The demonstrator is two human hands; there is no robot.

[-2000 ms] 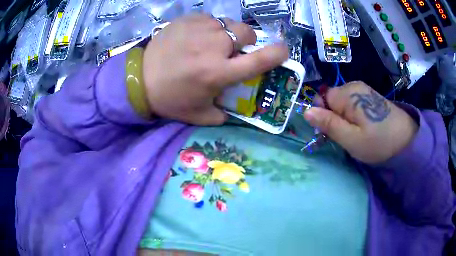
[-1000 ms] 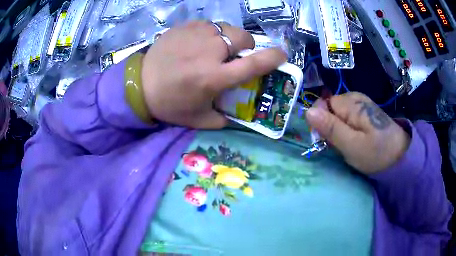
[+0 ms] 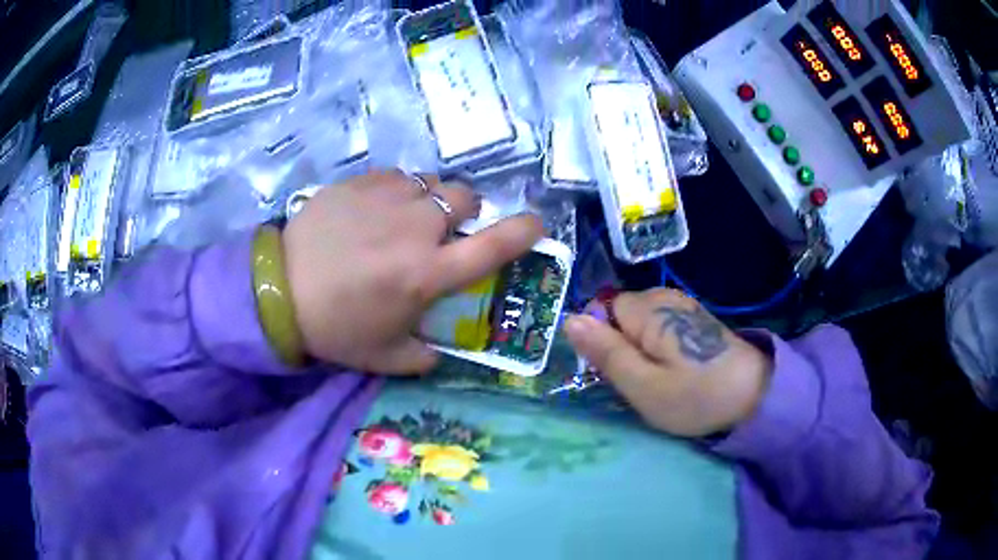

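My left hand point(image 3: 378, 273) is shut on a power bank half-assembly point(image 3: 471, 323), gripping it from above with its circuit board point(image 3: 530, 301) end facing right. A small digital display point(image 3: 511, 314) is lit on the board. Yellow tape point(image 3: 475, 326) shows beside the board. My right hand point(image 3: 673, 356) pinches a test plug at the right end of the case. My fingers mostly hide the plug, and whether it is inserted cannot be told. A second metal tip point(image 3: 577, 382) hangs below my right fingers.
The power bank tester point(image 3: 766, 164) stands at the upper right with lit red digits. A blue test lead point(image 3: 744, 311) runs from its corner. Other half-assemblies point(image 3: 635, 164) lie in and on clear plastic bags point(image 3: 339, 66) across the back and left.
The view has shifted, so the hands sit lower and further left and more of the tester and units show. My hands keep the same hold. Some tester digits have changed.
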